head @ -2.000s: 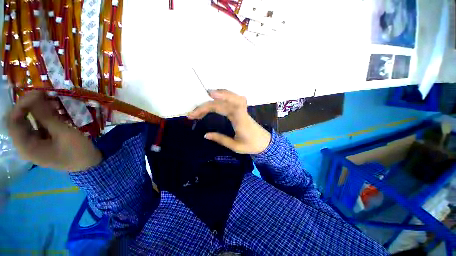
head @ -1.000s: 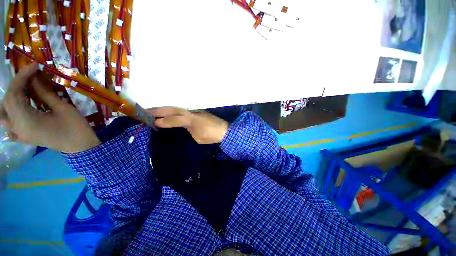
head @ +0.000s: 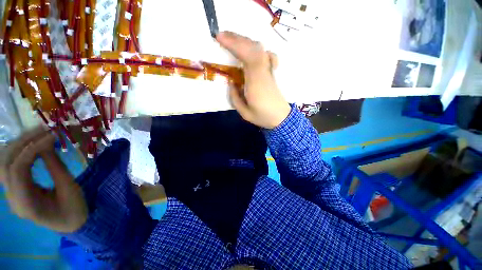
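An amber-orange flex circuit strip [head: 182,68] with red lead wires and small white connectors lies level across the white bench. Its right end is at the fingers of my right hand [head: 259,79], which hold it. A dark thin tool, perhaps tweezers [head: 210,17], sticks up from the same fingertips. The strip's left part lies over the bundle of orange strips [head: 29,68], whose wire ends hang over the bench edge. My left hand [head: 45,184] is blurred, below the hanging wire ends, with fingers curved apart and nothing visible in it.
Whitish printed tape [head: 104,26] lies among the strips. Small white pieces [head: 290,15] and a red-wired circuit lie at the back. A sheet with photos [head: 420,31] is at right. Blue-framed racks [head: 391,195] stand lower right. White material [head: 140,153] hangs below the front edge.
The strip has swung up from its slant at the bench edge and lies level farther right. My right hand moved right and up with it. My left hand let go and moved down.
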